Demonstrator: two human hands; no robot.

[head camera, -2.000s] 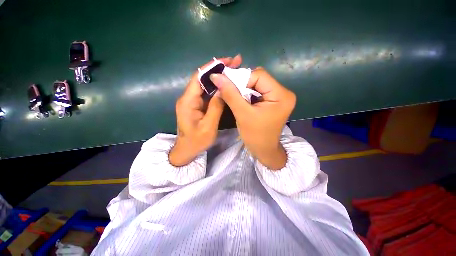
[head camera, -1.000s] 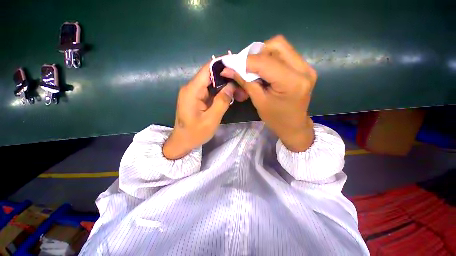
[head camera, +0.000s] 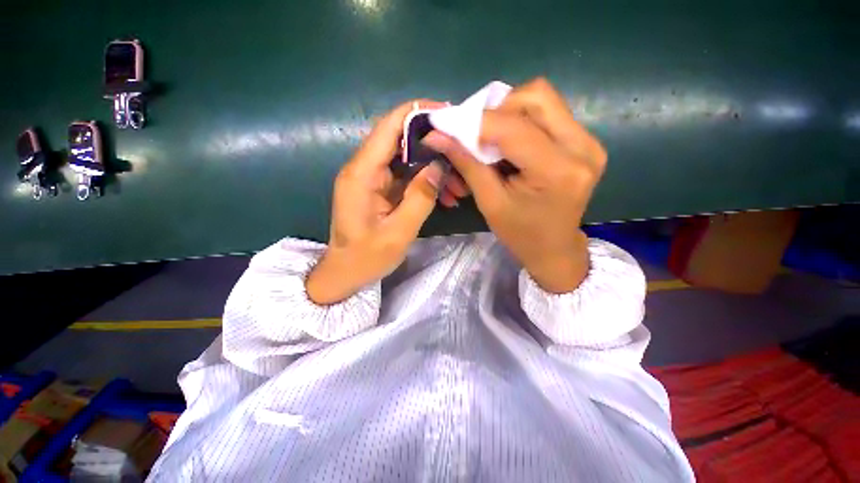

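A smartwatch unit (head camera: pixel 416 138) with a dark face and pinkish-white rim is held above the bench edge at the centre. My left hand (head camera: pixel 377 203) grips it from the left, thumb at its lower side. My right hand (head camera: pixel 539 174) pinches a white cleaning cloth (head camera: pixel 471 120) against the upper right of the unit, and a fingertip rests on the dark face. The cloth and fingers hide part of the unit. Three clamped watch units stand at left, one farther back (head camera: pixel 124 68), one nearer (head camera: pixel 86 149) and one leftmost (head camera: pixel 32 151), each with looped metal clips towards me.
The dark green bench (head camera: pixel 245 203) spans the view, its front edge just before my body. Blue crates (head camera: pixel 57 462) with cardboard and white packets are on the floor at lower left. Red stacks (head camera: pixel 773 415) lie at lower right, below a brown board (head camera: pixel 740 250).
Since two seconds ago, my right hand and the cloth have moved up and right across the unit, and the cloth is spread more. The standing units appear shifted left and up in view.
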